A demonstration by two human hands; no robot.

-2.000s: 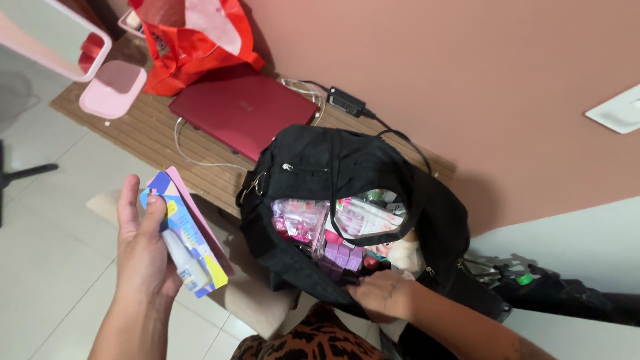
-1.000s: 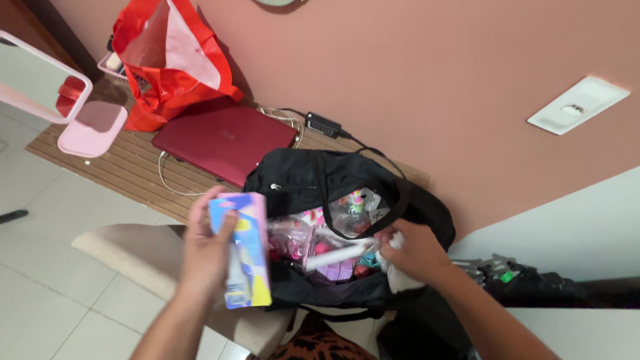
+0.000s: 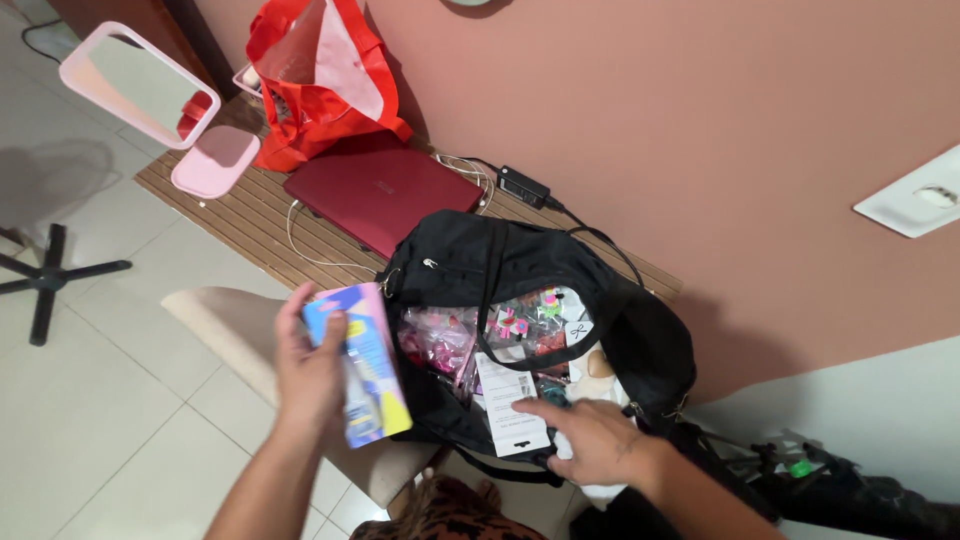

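Observation:
My left hand (image 3: 311, 367) holds a blister-card package (image 3: 360, 367) in blue, pink and yellow, with my thumb across its front; a pale tube shows under its clear plastic. An open black fabric bag (image 3: 450, 244) holds clear plastic packets (image 3: 439, 341) with pink and colourful small items. On top of them, at the bag's near side, lies a white printed card (image 3: 511, 409) with a hang slot. The index finger of my right hand (image 3: 600, 442) is at the card's right edge; whether this hand grips anything is hard to tell. Something white shows beneath it.
A slatted wooden table (image 3: 225, 217) carries a closed red laptop (image 3: 382, 187), a red bag (image 3: 322, 112), a pink-framed mirror (image 3: 142, 82) and a black power adapter (image 3: 523, 186) with cables. A beige chair (image 3: 225, 330) stands in front. Black gear (image 3: 832, 480) lies at the right.
My right hand was at the bag's near edge, then held a white item over the opening. Now a white card lies flat on the contents beside it. My left hand keeps the package.

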